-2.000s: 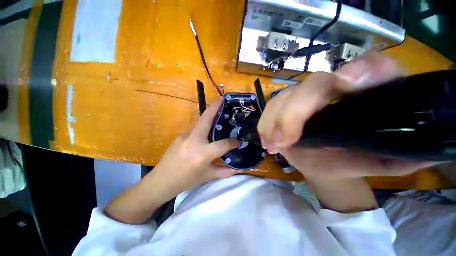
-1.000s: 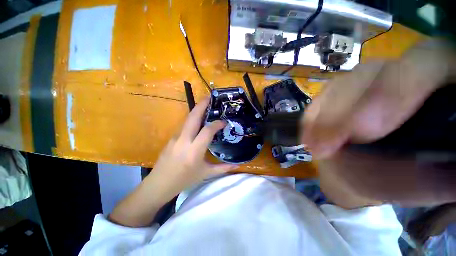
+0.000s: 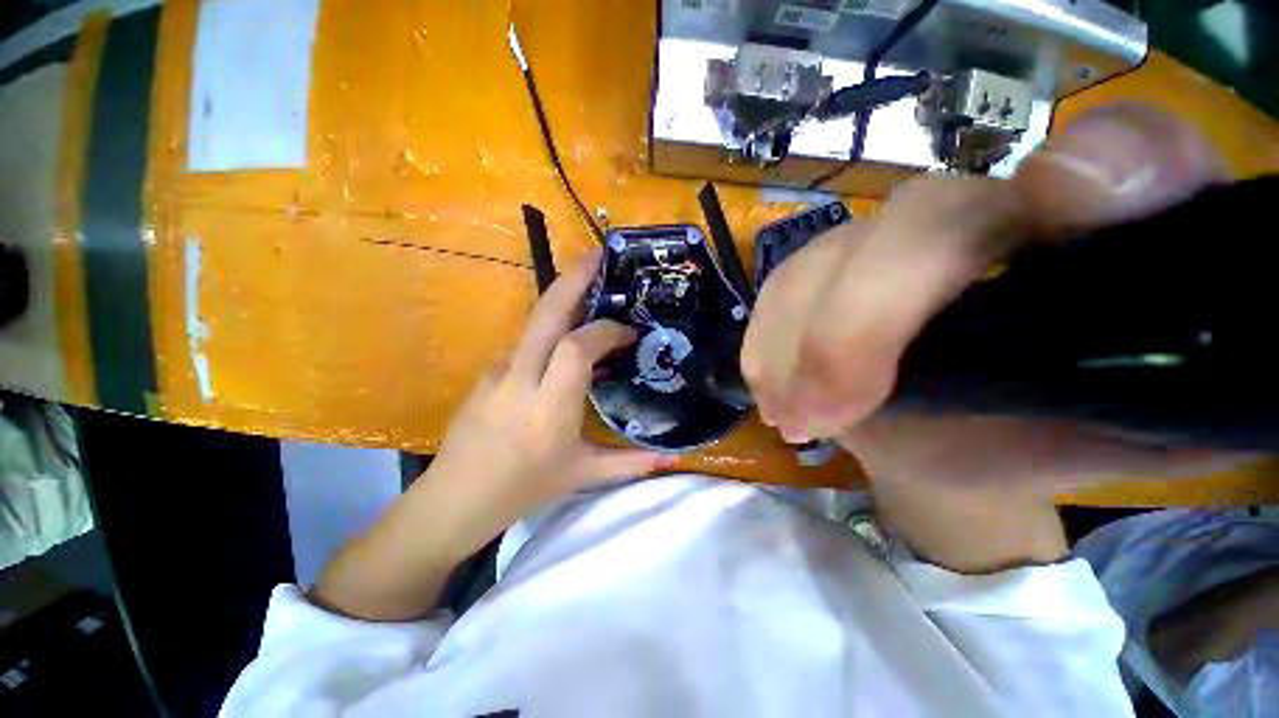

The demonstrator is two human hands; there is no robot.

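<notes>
The main housing [image 3: 671, 415], a black open shell with a pale disc [image 3: 665, 358] and thin coloured wires inside, lies on the orange bench. My left hand [image 3: 526, 407] holds it by its left side, with a finger reaching inside near the disc. My right hand [image 3: 842, 316] is closed round the electric screwdriver [image 3: 1080, 337], a thick black cylinder close to the lens. The screwdriver's front end is over the right part of the housing; its tip is hidden or blurred. A second housing [image 3: 802, 236] lies to the right, mostly hidden behind my right hand.
Two screw feeders [image 3: 779, 82] stand at the back right, with a dark cable across them. Two black strips [image 3: 721, 232] stick out behind the housing. A loose sleeved lead [image 3: 547, 133] lies behind it. White paper [image 3: 253, 84] is taped at the left. Part of another person [image 3: 1206, 603] shows at lower right.
My right hand and the screwdriver have come forward and left from their blurred place at the right, and now cover most of the second housing. My left hand still holds the main housing.
</notes>
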